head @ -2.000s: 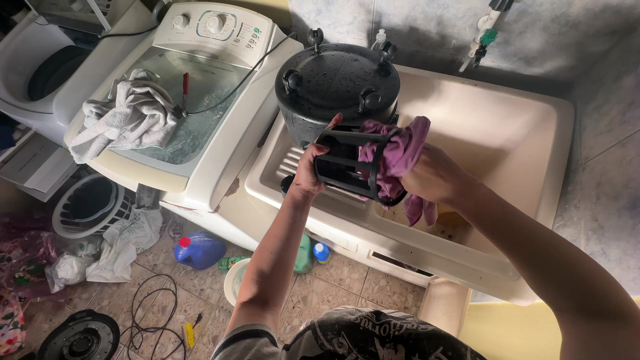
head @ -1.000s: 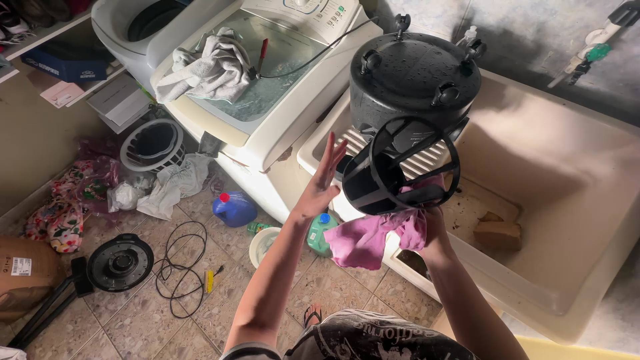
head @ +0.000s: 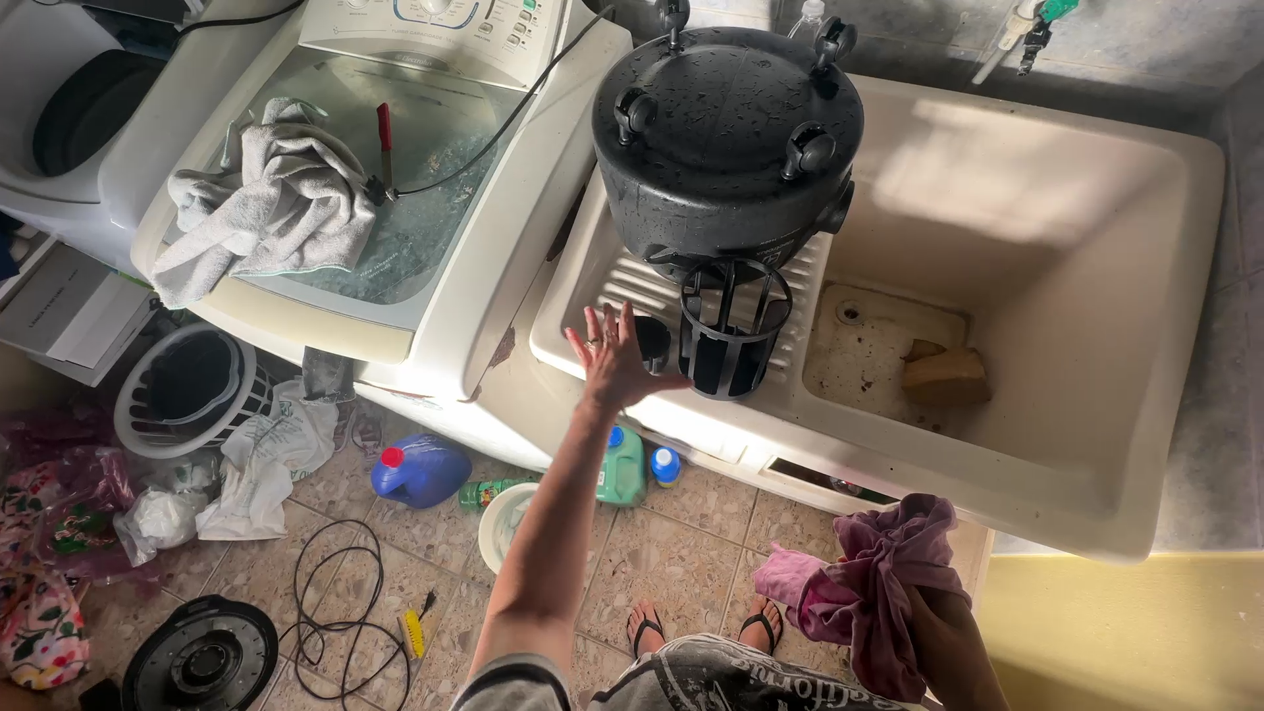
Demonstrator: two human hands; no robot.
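Observation:
My left hand [head: 622, 363] is spread and empty over the left edge of the laundry sink, beside a small black round part [head: 651, 341]. Just right of it, a black plastic filter cage [head: 733, 341] stands on the ribbed drainboard [head: 632, 281]. Behind the cage rests an upside-down black tub [head: 726, 148] with casters, its surface wet. Low at the right, in front of the sink, my right hand [head: 938, 622] holds a bunched purple cloth [head: 889, 583], which hides most of the fingers.
A brownish block [head: 945, 377] lies in the sink basin [head: 1047, 326]. At the left, a grey towel [head: 286, 197] and a red-handled tool [head: 385, 138] lie on the washing machine lid. Bottles, including a blue jug [head: 422, 469], a coiled cable [head: 336, 612] and a black round lid [head: 202, 657] are on the floor.
The black cage, earlier held up against the cloth, now stands on the drainboard. My left hand has come off it. The right hand has drawn the purple cloth down, away from the cage.

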